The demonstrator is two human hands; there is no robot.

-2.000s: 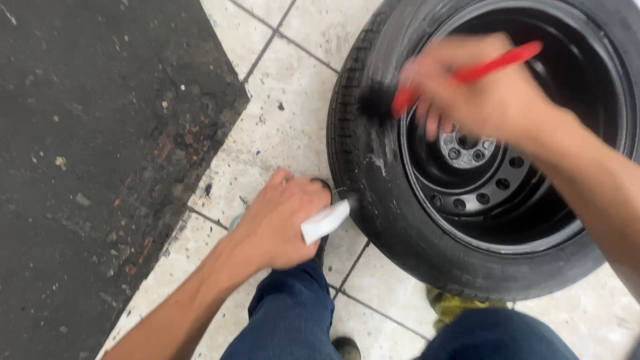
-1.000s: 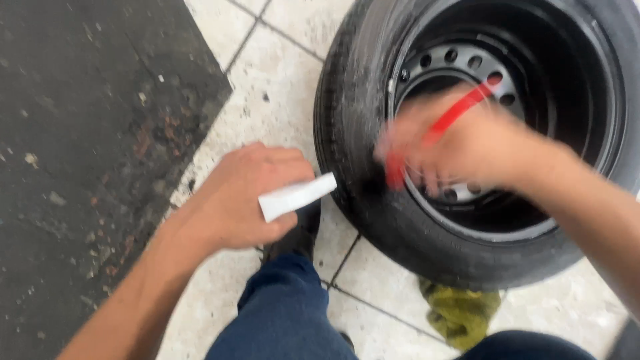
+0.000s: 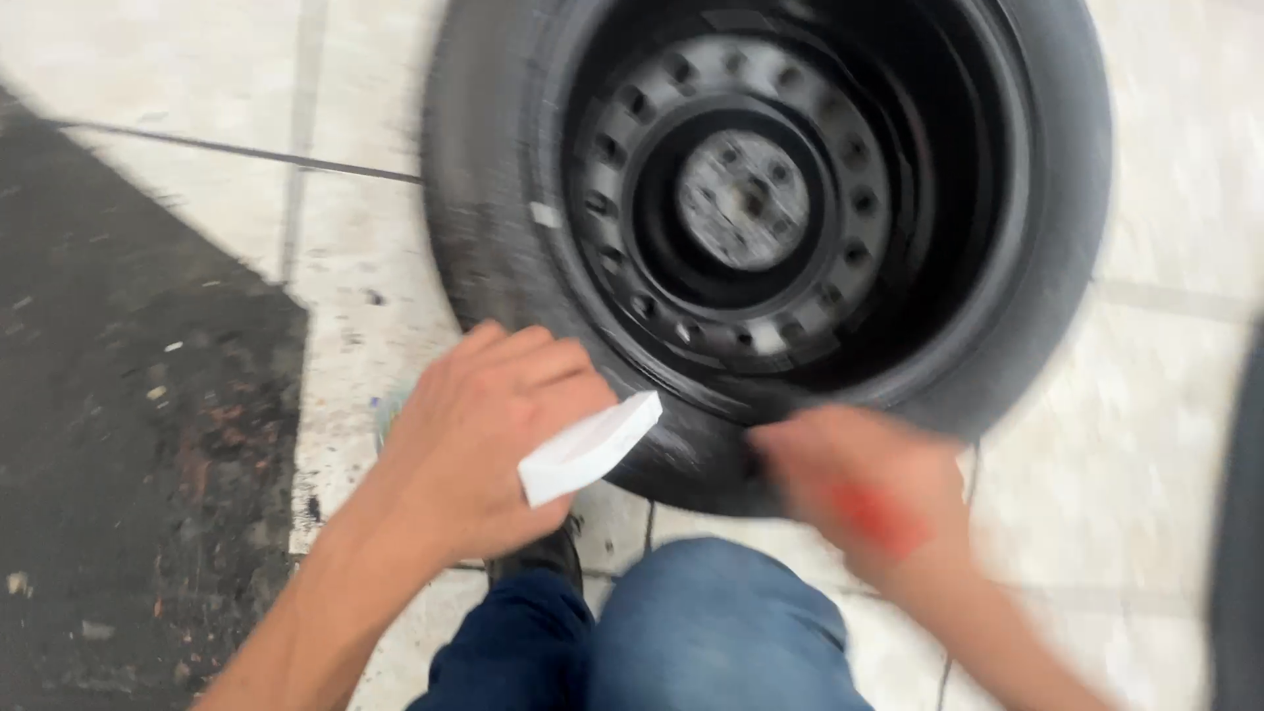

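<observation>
A black tire (image 3: 1062, 197) on a black steel wheel rim (image 3: 859, 237) lies on its side on the floor. My left hand (image 3: 494, 434), at the tire's near left edge, grips a flat white piece (image 3: 588, 449) that juts out between thumb and fingers; its material cannot be told. At the tire's near edge, my right hand (image 3: 869, 474) is closed around a red handle (image 3: 879, 513), blurred by motion. The brush head seen earlier on this handle is hidden or lost in the blur.
Worn black matting (image 3: 148, 395) with debris covers the left of the white tiled floor (image 3: 1175, 415). My jeans-clad knee (image 3: 721, 632) and a dark shoe (image 3: 543, 558) are just below the tire. A dark curved object (image 3: 1239, 553) stands at the right edge.
My right hand has moved from the tire's left sidewall to its near edge with the red handle. My left hand now meets the tire's edge. The view has shifted.
</observation>
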